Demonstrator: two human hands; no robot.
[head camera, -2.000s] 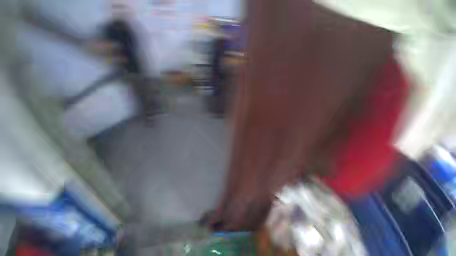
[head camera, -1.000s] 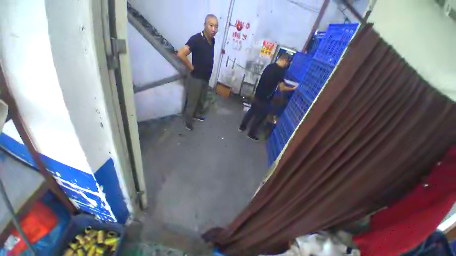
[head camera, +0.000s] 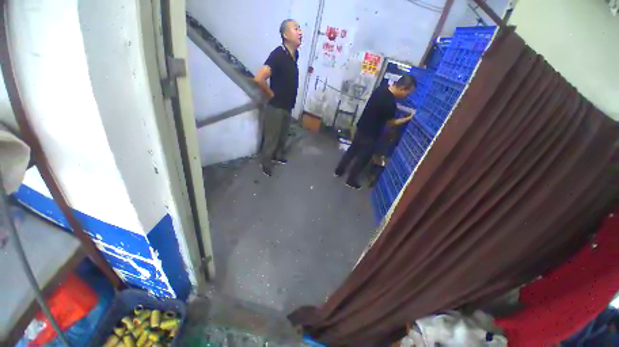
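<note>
Neither of my hands is in the picture. Nearest in front of me is a doorway. A brown pleated curtain (head camera: 468, 183) hangs across its right side, its lower end gathered near the floor. At the bottom left, a dark crate (head camera: 178, 308) holds many yellowish thread cones or spools (head camera: 144, 328). At the bottom right, a heap of whitish and grey cloth (head camera: 451, 331) lies below the curtain, cut off by the lower edge.
Beyond the doorway, one person (head camera: 279, 95) stands with an arm behind the back. Another person (head camera: 374, 129) faces stacked blue plastic crates (head camera: 434, 101). A cardboard box (head camera: 311, 122) is by the back wall. Red cloth (head camera: 577, 291) hangs at right; a red bag (head camera: 68, 301) lies at left.
The blur of the earliest frame is gone. Since the middle frame, the view has shifted slightly, so the room sits further right. The standing person's head has turned towards the right.
</note>
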